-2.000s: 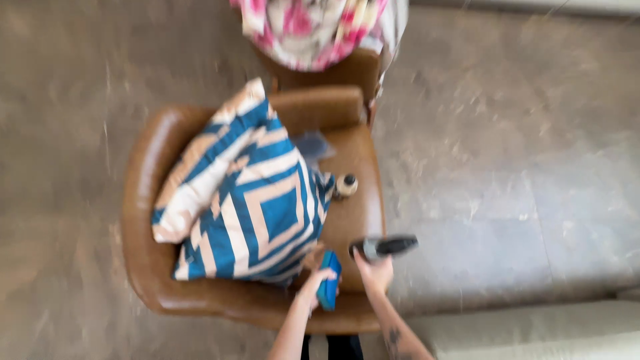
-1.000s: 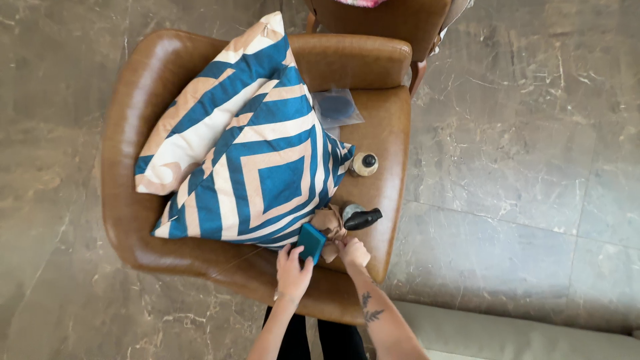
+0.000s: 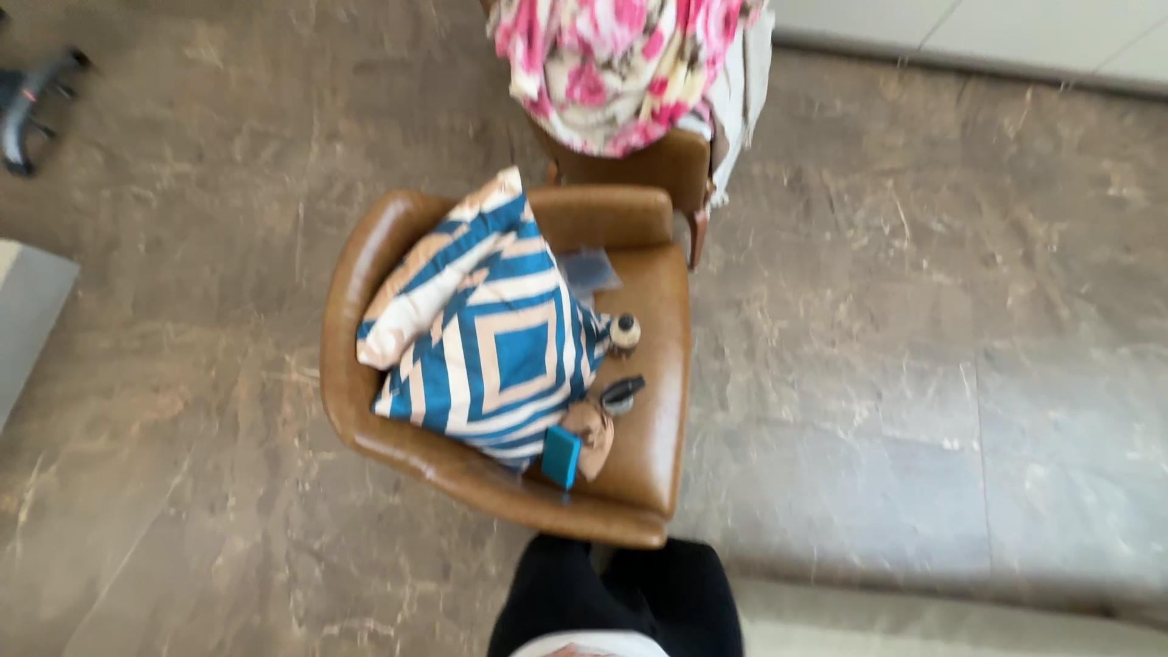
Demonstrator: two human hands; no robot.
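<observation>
Neither of my hands is in view. On the seat of a brown leather armchair [image 3: 646, 456] lean blue, white and peach patterned cushions [image 3: 520, 356]. Along their right side stands a bottle with a dark cap [image 3: 624, 334]. Nearer to me is a black-topped object [image 3: 622, 393], perhaps a spray bottle. Beside it lies a crumpled brown cloth or paper [image 3: 590, 436], and a teal box-like item [image 3: 560, 456] rests against that. A clear plastic pouch [image 3: 591, 271] lies at the back of the seat, partly behind the cushions.
A second brown chair [image 3: 630, 173] beyond the armchair bears a pink floral fabric [image 3: 620, 73] and a pale cloth [image 3: 744, 100]. A wheeled chair base [image 3: 32, 109] is at the upper left, a grey block-like piece [image 3: 32, 319] at the left edge, and a pale surface [image 3: 912, 620] at the lower right.
Both hands have left the view. The teal item and the black-topped object, at my hands before, now rest on the armchair. The view has shifted and takes in more floor.
</observation>
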